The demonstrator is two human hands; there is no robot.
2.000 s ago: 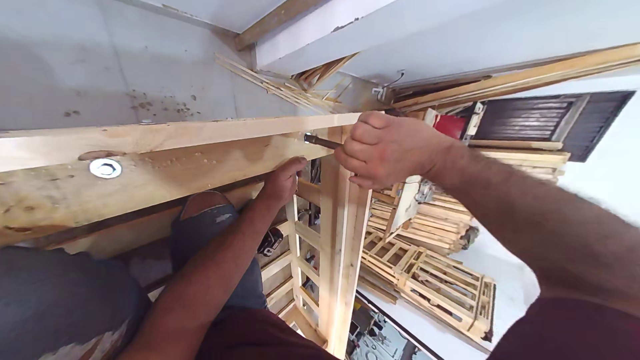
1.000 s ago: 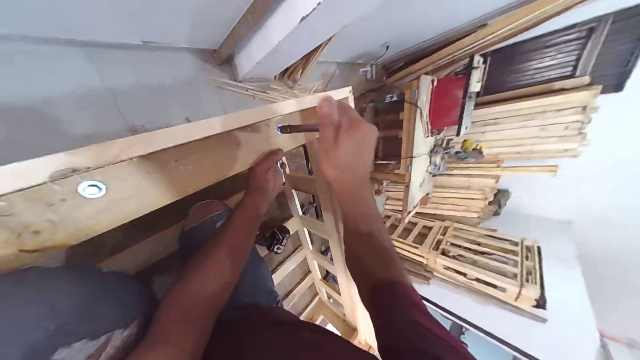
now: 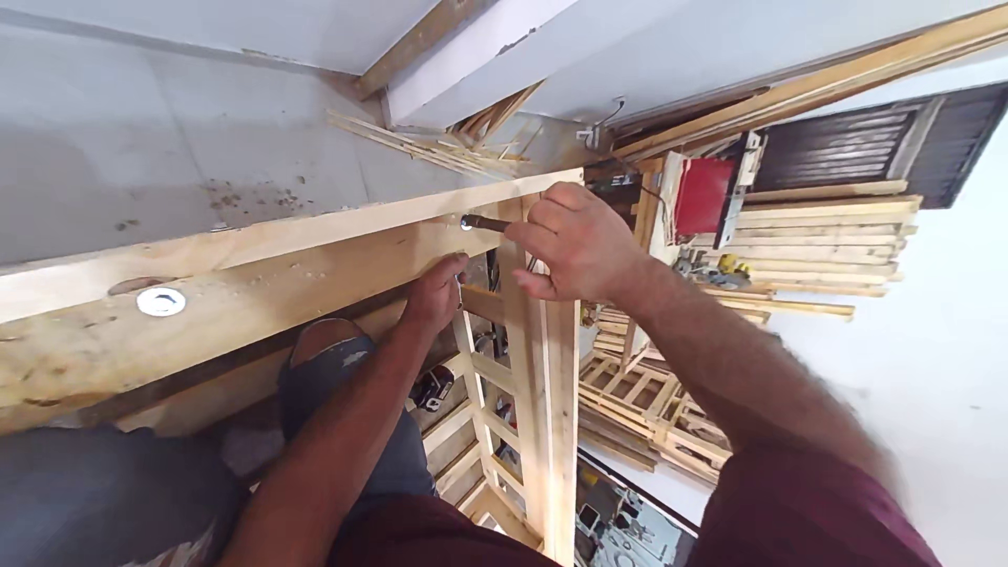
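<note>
A long wooden rail (image 3: 315, 264) crosses from the left to an upright wooden post (image 3: 528, 378). My right hand (image 3: 579, 244) grips a dark cylindrical tool (image 3: 487, 224), perhaps a socket driver; its tip meets a bright metal fastener (image 3: 466, 224) near the rail's right end. Below that spot, my left hand (image 3: 438, 291) is at the rail's lower edge, its fingers closed around a small metal piece (image 3: 458, 290) that is mostly hidden. A round white washer with a bolt (image 3: 161, 302) sits farther left on the rail.
A slatted wooden frame (image 3: 492, 370) extends downward beside the post. A power tool (image 3: 432, 387) lies beyond my knee. Stacked boards (image 3: 827, 236), a bench with a red panel (image 3: 703, 197) and slatted pallets (image 3: 654, 402) stand to the right. Thin wood strips (image 3: 425, 150) lie on the floor.
My right hand has turned on the tool, and its forearm now reaches in from farther right than one second ago. My left hand stays under the rail. The view has shifted somewhat.
</note>
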